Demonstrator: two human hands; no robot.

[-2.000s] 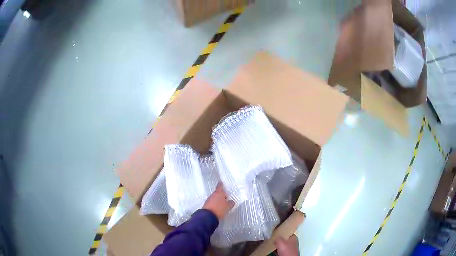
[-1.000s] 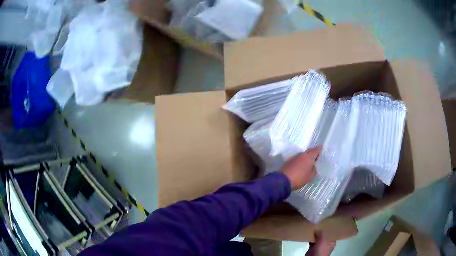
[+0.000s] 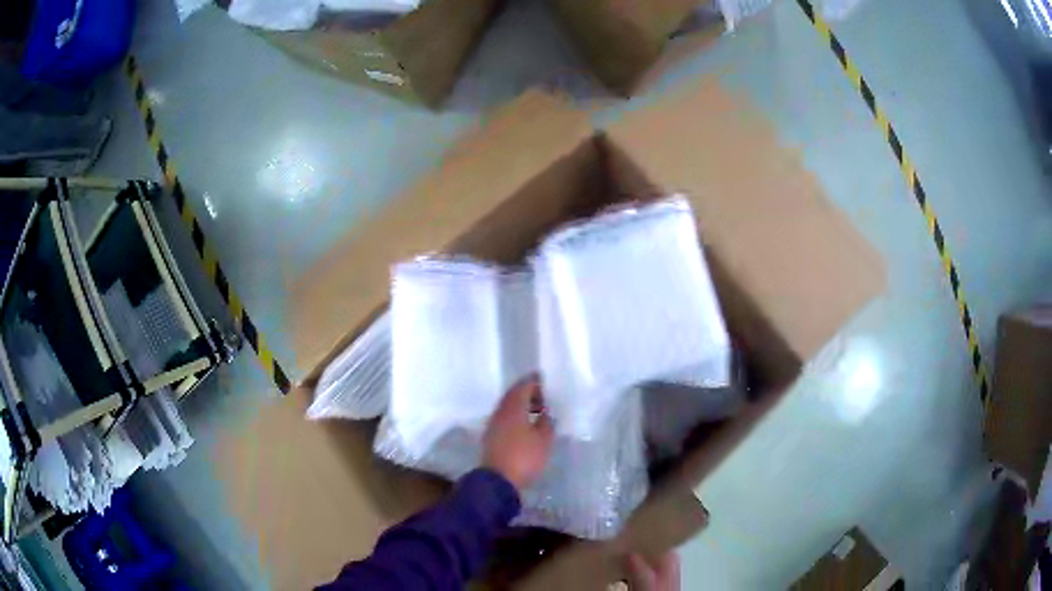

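An open cardboard carton (image 3: 761,219) stands in front of me, flaps folded outward. Inside lie shiny ribbed air column bags (image 3: 635,300), in several bunches leaning different ways. My left hand (image 3: 519,436), in a purple sleeve, reaches in from the lower left with its fingers closed on film between the two front bunches; the fingertips are partly hidden. My right hand (image 3: 653,571) is at the carton's near flap, thumb on its edge; it is cut off by the bottom edge of the picture. The picture is somewhat blurred.
Two more cartons (image 3: 444,52) with white film stand beyond. A tube-frame rack (image 3: 98,404) holding ribbed film is at left, with blue plastic items (image 3: 75,40). Yellow-black floor tape (image 3: 900,173) runs on both sides. Another carton (image 3: 1021,381) is at right.
The view and the carton have turned relative to the surroundings; the rack and different cartons now show. My left hand stays at the bags and my right hand at the near flap.
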